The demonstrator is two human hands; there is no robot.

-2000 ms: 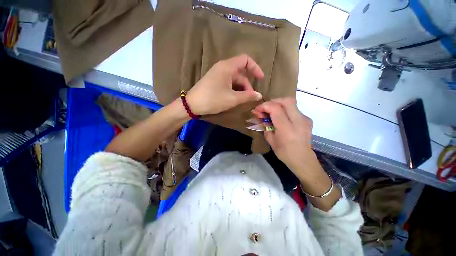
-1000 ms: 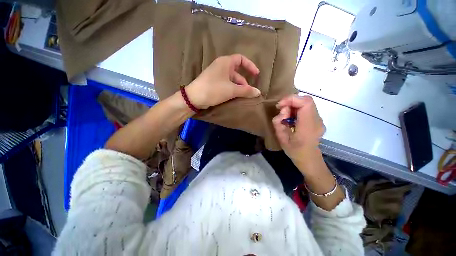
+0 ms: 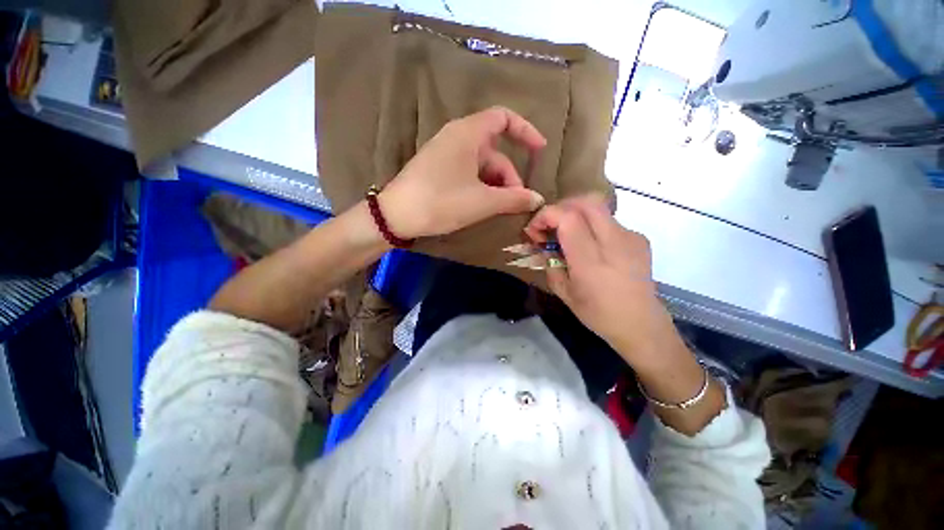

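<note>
A brown garment panel (image 3: 487,93) lies over the table's front edge, its lower part hanging toward me. A light metallic zipper (image 3: 481,47) runs along its far edge. My left hand (image 3: 461,176) rests on the panel, thumb and index fingertip pinching at the cloth; any thread there is too fine to tell. My right hand (image 3: 595,254) is close beside it, touching or nearly touching the left thumb. It holds thread snips (image 3: 533,257) in the palm, blades pointing left; their body is mostly hidden by the fingers.
A white sewing machine head (image 3: 828,72) stands at the upper right. A black smartphone (image 3: 859,277) and orange-red scissors (image 3: 924,336) lie at right. Another brown panel (image 3: 223,78) lies at left. A blue crate (image 3: 176,300) with crumpled brown pieces is below the table edge.
My right hand moved out to the right, then came back left to the left thumb, with the snips' blades showing again. My left hand stayed nearly still. The panel shifted slightly.
</note>
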